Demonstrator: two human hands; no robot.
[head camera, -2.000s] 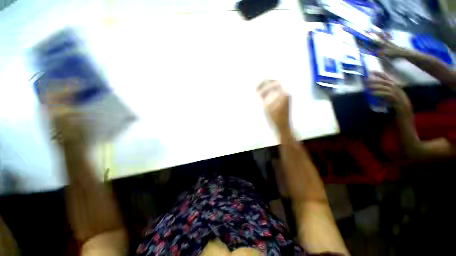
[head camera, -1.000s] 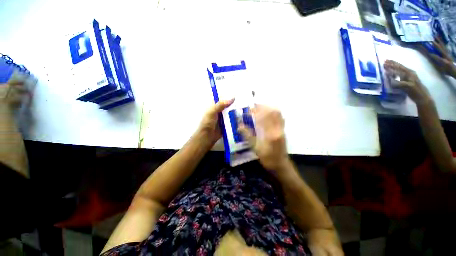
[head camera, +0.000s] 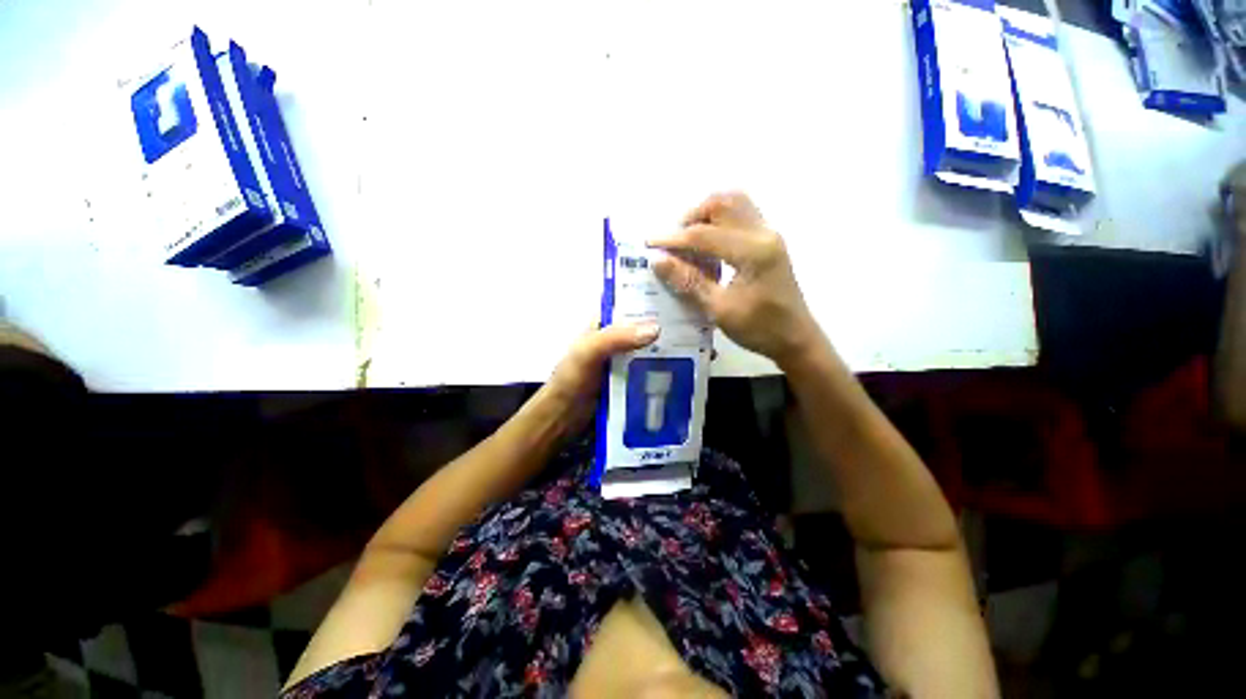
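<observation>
A slim white retail box with blue sides (head camera: 660, 400) is upright in front of my lap, over the table's front edge. Its face shows a blue square with a pale device. My left hand (head camera: 601, 358) grips the box by its left side, thumb on the face. My right hand (head camera: 731, 266) is at the top end of the box, its fingertips touching the top edge. The top flap is hidden behind my fingers. A white flap sticks out at the bottom end.
A leaning stack of several blue-sided boxes (head camera: 226, 164) stands at the left of the white table (head camera: 478, 164). Two boxes (head camera: 973, 103) lie side by side at the right with end flaps open. More boxes lie at the far right. Part of another person's arm shows at the right edge.
The box has been drawn lower, towards my lap. My right hand has moved from its face to its top end. The blue flap standing at the top no longer shows. The neighbour's hand has left the boxes at the right.
</observation>
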